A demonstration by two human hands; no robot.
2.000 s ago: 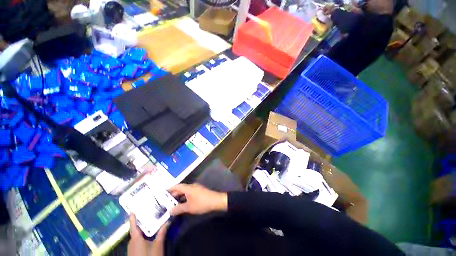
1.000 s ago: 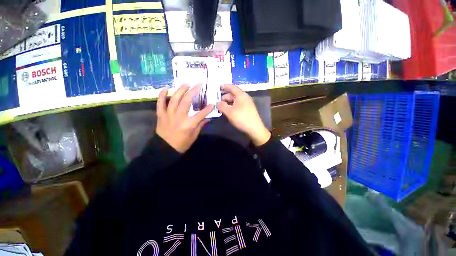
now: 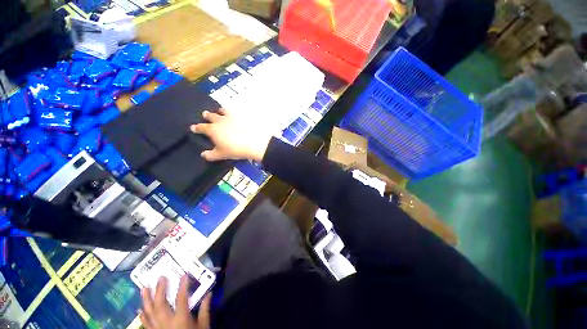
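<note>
A white plastic housing (image 3: 161,265) lies at the bench edge, lower left of centre. My left hand (image 3: 172,308) rests on its near part with fingers spread, covering some of it. My right hand (image 3: 228,135) is stretched out over the right edge of the low stack of black panels (image 3: 154,132), fingers apart, with nothing seen in it. The white plastic covers (image 3: 277,83) are just beyond my right hand. A thick black electric screwdriver (image 3: 83,225) stands over a pale box (image 3: 154,222) just behind the housing.
Blue battery packs (image 3: 64,103) are heaped at the back left. A red basket (image 3: 335,32) stands on the bench at the back; a blue basket (image 3: 418,115) and a carton (image 3: 418,212) are right of the bench. A dark-clothed person (image 3: 457,32) is at the top right.
My right hand has left the housing and moved forward and right to the black panels. My left hand stays at the housing, now with fingers spread on it. The view has turned back toward the right.
</note>
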